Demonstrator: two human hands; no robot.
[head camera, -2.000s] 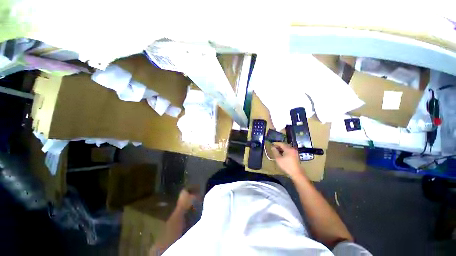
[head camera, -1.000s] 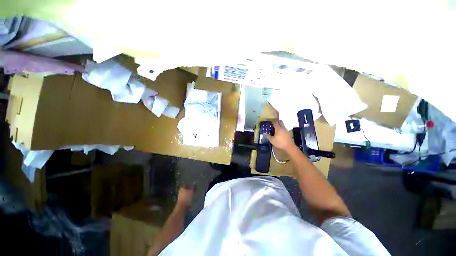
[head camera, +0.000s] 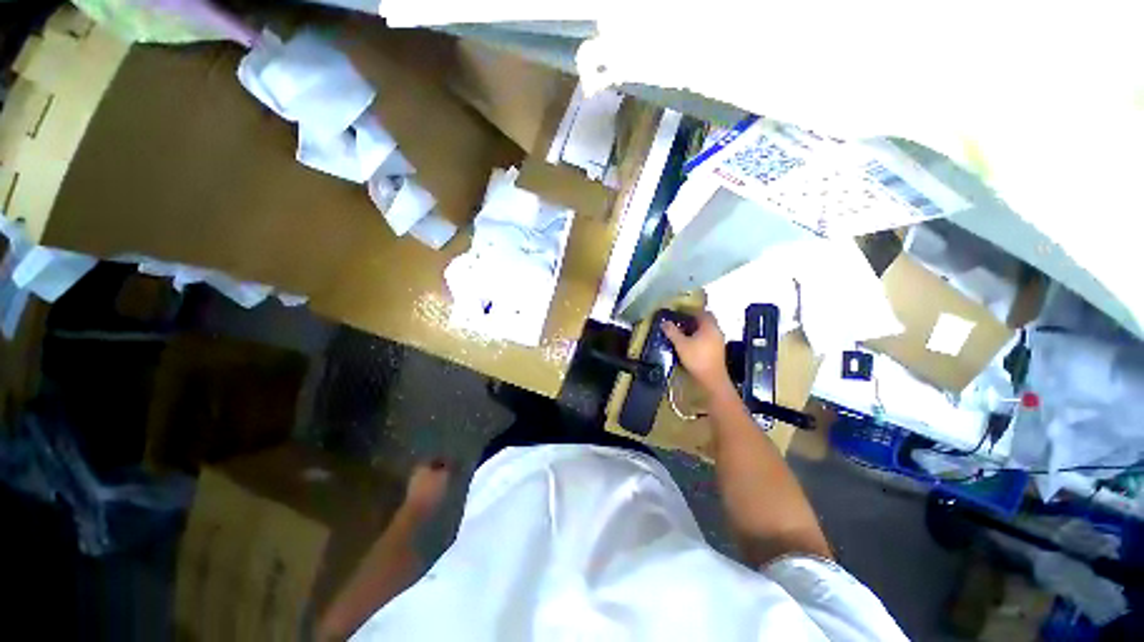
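A smart lock front panel (head camera: 645, 396), long and black, lies tilted on the cardboard sheet (head camera: 705, 439), its lever handle pointing left. My right hand (head camera: 699, 345) is at its upper end, thumb and fingers on the keypad area, which they partly cover. A second long black lock panel (head camera: 760, 355) lies to the right, with a lever handle (head camera: 783, 413) at its lower end pointing right. A pale cable (head camera: 679, 400) shows between the panels. My left hand (head camera: 427, 487) hangs low at the left, away from the locks, small and dark; its grasp is unclear.
White wrapping sheets (head camera: 838, 295) lie behind the locks. A small square black part (head camera: 857, 365) is at the right. A printed sheet (head camera: 822, 176) hangs above. A large open carton (head camera: 213, 163) holding crumpled white paper is at the left. A blue crate (head camera: 878, 449) is at the lower right.
The view has turned and tilted. My right hand has moved from between the panels, near the cable, to the front panel's upper end. My left hand stays low at the left.
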